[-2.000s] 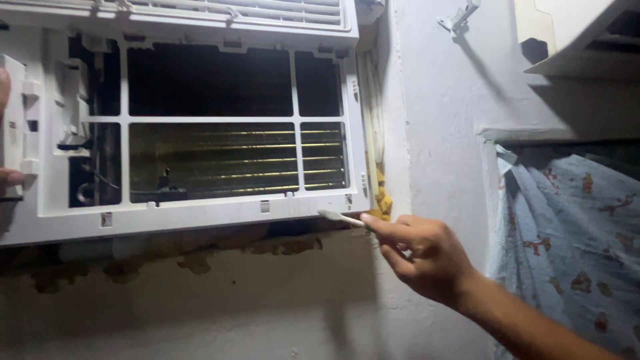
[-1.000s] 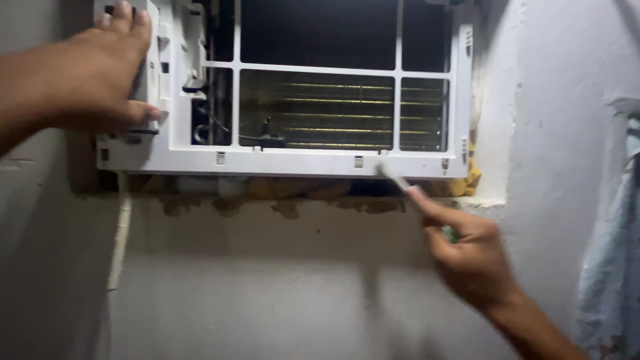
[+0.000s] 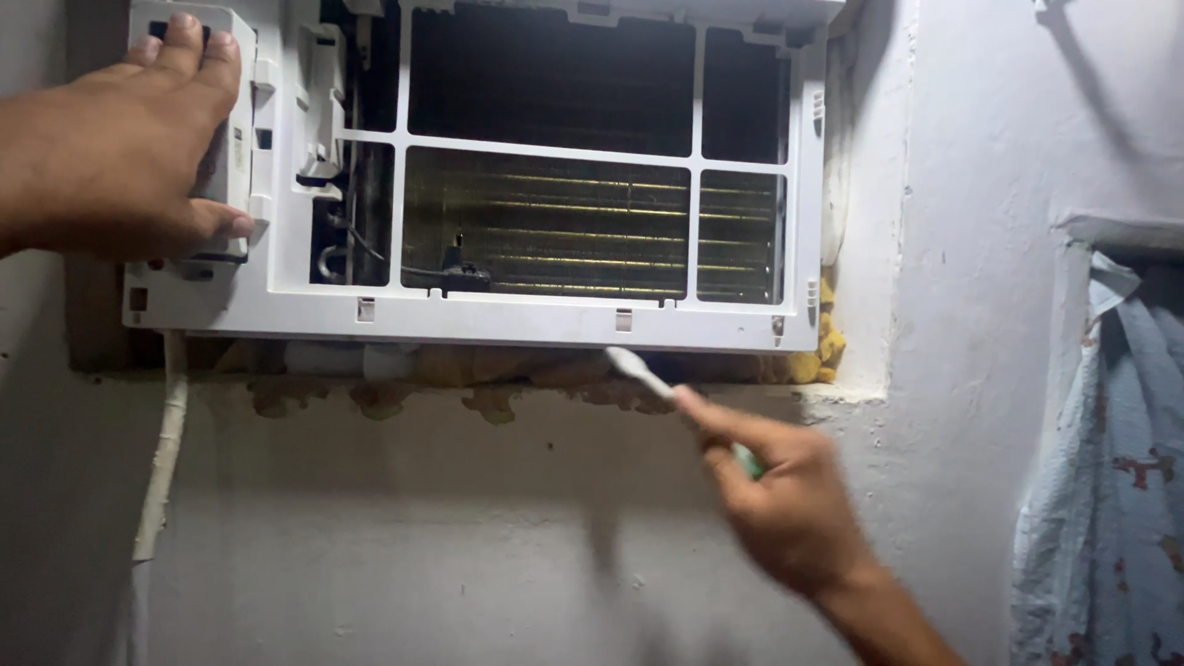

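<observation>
A window air conditioner with a white plastic front frame (image 3: 518, 321) sits in a wall opening, its coils (image 3: 573, 222) showing behind the bars. My left hand (image 3: 139, 148) lies spread on the white control panel cover (image 3: 239, 166) at the unit's left side, thumb by its lower edge. In my right hand (image 3: 786, 490) is a small brush, seemingly a toothbrush (image 3: 641, 370), with a white head and a bit of green at the handle. Its head is at the frame's bottom edge, right of the middle; whether it touches is unclear.
Below the unit, yellow foam (image 3: 830, 347) and other stuffing fill the gap above a chipped wall ledge (image 3: 851, 396). A pale cable cover (image 3: 166, 453) runs down at the left. A patterned light-blue curtain (image 3: 1082, 518) hangs at the right.
The brush has moved left along the frame's bottom edge since the earliest frame. My left hand, barely in view then, now shows fully on the panel cover. The view has shifted left.
</observation>
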